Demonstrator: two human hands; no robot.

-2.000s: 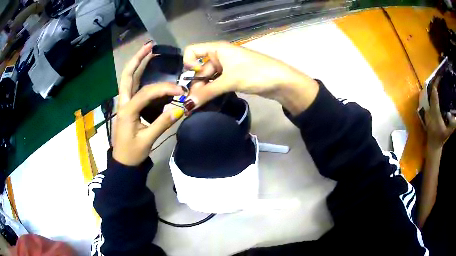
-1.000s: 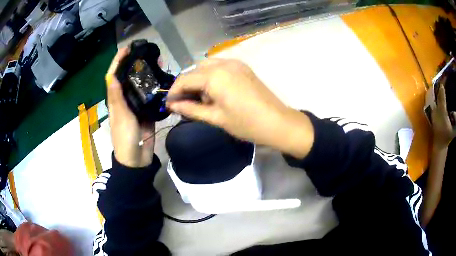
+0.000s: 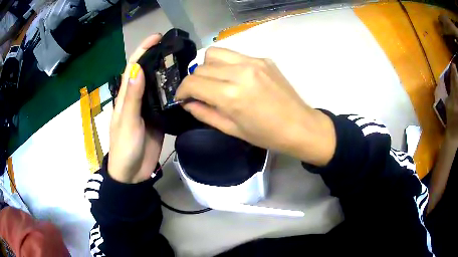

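My left hand point(image 3: 131, 120) holds the black shell point(image 3: 177, 42) upright, its open side towards my right hand. The circuit board point(image 3: 168, 80) shows inside the shell. My right hand point(image 3: 236, 95) has its fingertips at the board's lower edge, with a thin pale lead end or tool tip between them; which one I cannot tell. The white camera body point(image 3: 221, 193) with its black dome point(image 3: 218, 159) stands on the bench below my hands. A thin wire with a small white plug point(image 3: 154, 174) hangs by my left wrist.
A white antenna point(image 3: 271, 210) points right from the body. A black cable point(image 3: 186, 211) curves at its left. Orange tape point(image 3: 89, 130) lies at the left. White-grey units point(image 3: 52, 37) are on green matting. Another person's arm point(image 3: 444, 155) is at the right, reddish cloth point(image 3: 32, 233) at lower left.
Two seconds ago both hands were together at the wires. The shell has since turned to show its board and moved slightly right since one second ago. My right fingers are now at the board.
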